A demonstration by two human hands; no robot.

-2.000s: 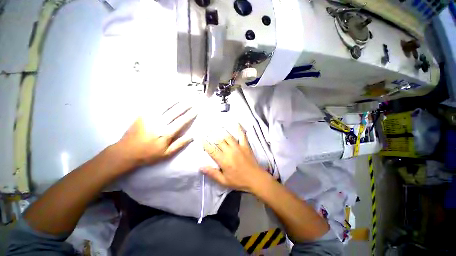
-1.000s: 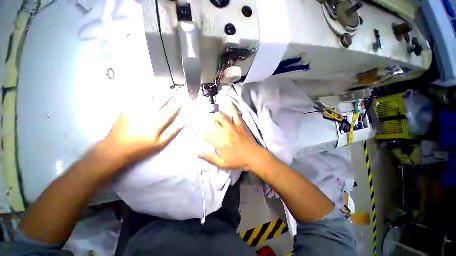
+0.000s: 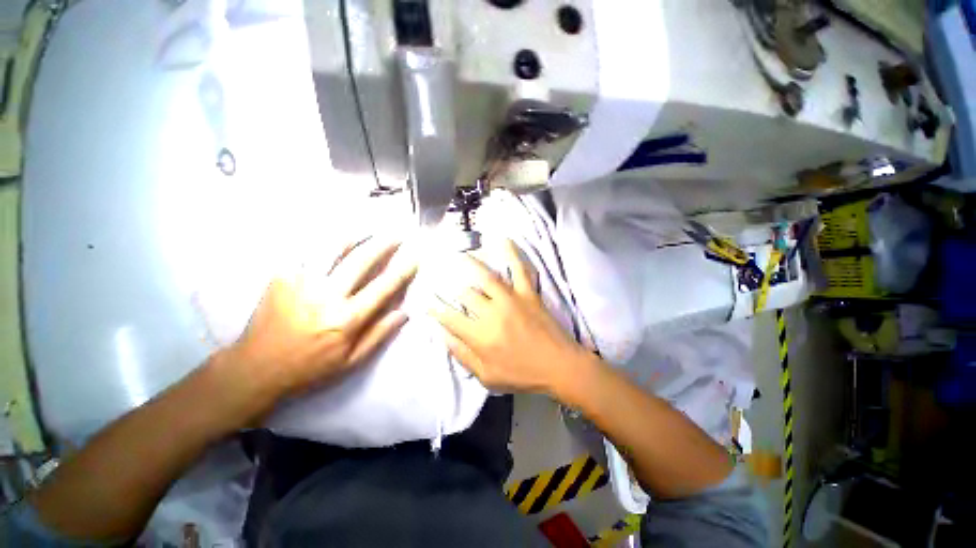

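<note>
A pale grey-white garment piece [image 3: 353,401] lies on the machine bed and hangs over its front edge towards the lap. The presser foot and needle [image 3: 469,214] are just beyond my fingertips, under the white sewing machine head [image 3: 631,96]. My left hand [image 3: 321,321] lies flat on the cloth, left of the foot, with fingers spread. My right hand [image 3: 508,326] lies on the cloth just in front of the foot, fingers apart and palm down. Lamp glare washes out the cloth around the foot.
The white table top [image 3: 96,268] is on the left, with a yellowed edge strip. Yellow-and-black snips [image 3: 728,249] lie right of the machine bed. More pale cloth [image 3: 685,369] hangs at the right. A yellow crate [image 3: 845,252] stands far right. Striped tape [image 3: 559,484] marks the floor.
The cloth has moved forward under the foot, and its front end hangs less far over my lap. Both hands stay on it near the foot. The camera view has shifted slightly.
</note>
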